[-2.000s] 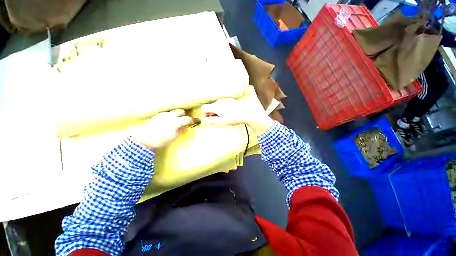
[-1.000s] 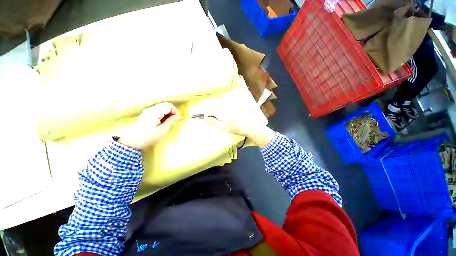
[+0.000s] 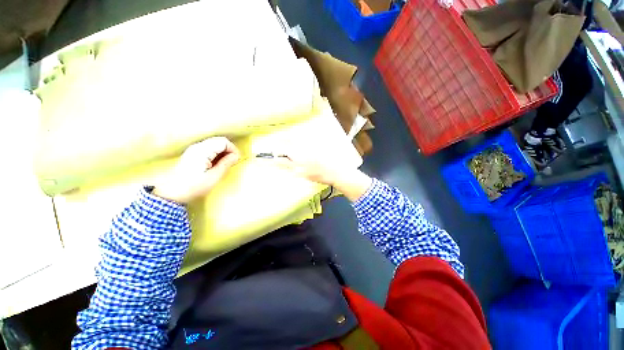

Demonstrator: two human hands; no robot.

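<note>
Yellow fabric pieces (image 3: pixel 239 212) lie stacked on the pale table, with a thick folded roll behind them, washed out to white in places. My left hand (image 3: pixel 205 167) rests on the fabric, thumb and forefinger close together near its fold; any thread between them is too small to see. My right hand (image 3: pixel 321 171) holds small thread snips (image 3: pixel 265 156), their dark metal end pointing left toward my left fingers, a short gap away. A dark cord (image 3: pixel 328 194) shows beneath my right wrist.
Brown pieces (image 3: pixel 342 92) hang at the table's right edge. Beyond are a red crate (image 3: pixel 445 75) draped with brown pieces (image 3: pixel 534 44), blue bins (image 3: pixel 554 232), one holding scraps (image 3: pixel 494 172), and a person's legs (image 3: pixel 571 89). A brown bag is at the upper left.
The hands have moved apart from over the fold, and the snips now show between them. The view has shifted, so the table and crate sit further left and higher.
</note>
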